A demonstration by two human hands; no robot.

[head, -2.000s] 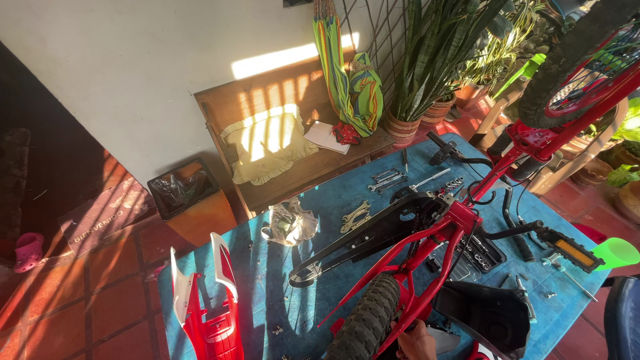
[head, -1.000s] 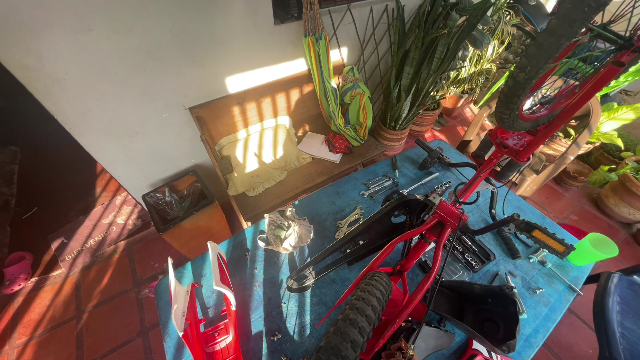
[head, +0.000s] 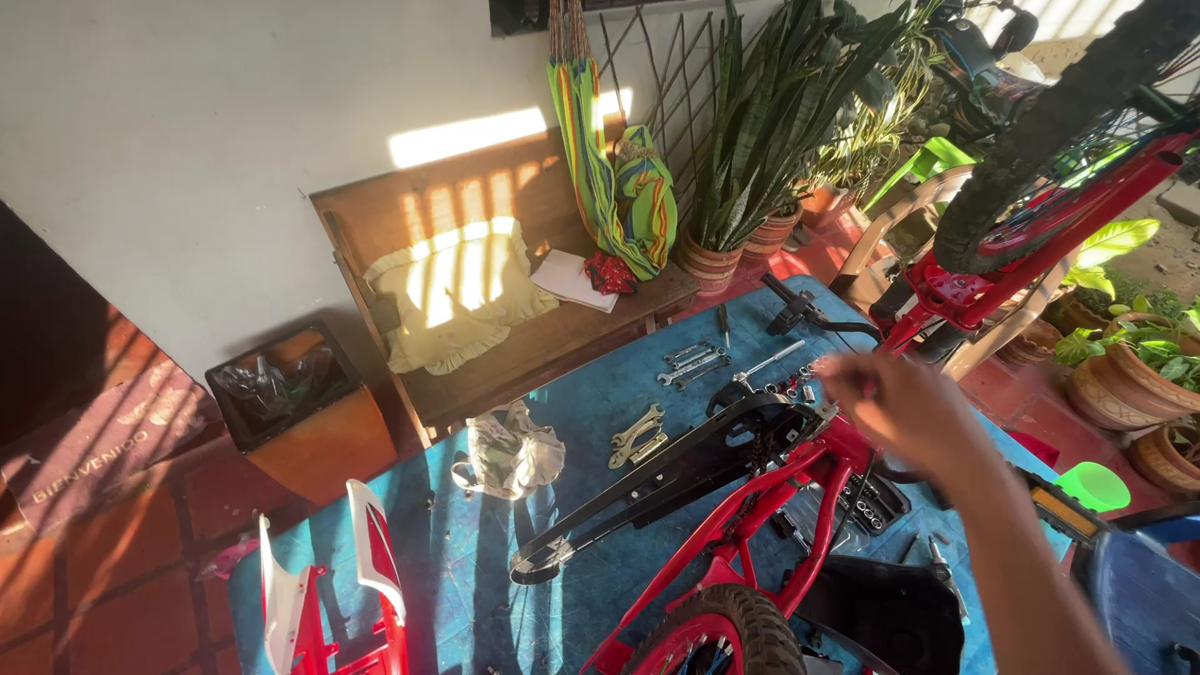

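Observation:
A red bicycle frame [head: 814, 461] lies upside down on the blue table [head: 450, 581], one wheel [head: 717, 637] at the bottom edge and the other wheel [head: 1041, 150] raised at upper right. My right hand [head: 886, 403] is over the frame beside the handlebar, blurred, its fingers bent; whether it holds anything is unclear. Left of it are a long metal tool handle [head: 773, 359] and small sockets [head: 808, 394]. The black chain guard [head: 647, 469] reaches leftward from the frame. Open-end wrenches [head: 694, 364] lie in a group, more [head: 637, 436] nearer. My left hand is out of view.
A crumpled plastic bag [head: 511, 450] and red-and-white plastic fairings [head: 375, 562] are on the table's left part. An open socket case [head: 872, 503] and a black plastic part [head: 881, 600] are behind the frame. A green cup [head: 1092, 487] stands at right. A wooden bench [head: 553, 347] and waste bin [head: 314, 422] stand beyond.
My right hand and forearm now reach across the right side, over the frame. Two seconds ago a hand showed low by the near wheel; it is gone from there.

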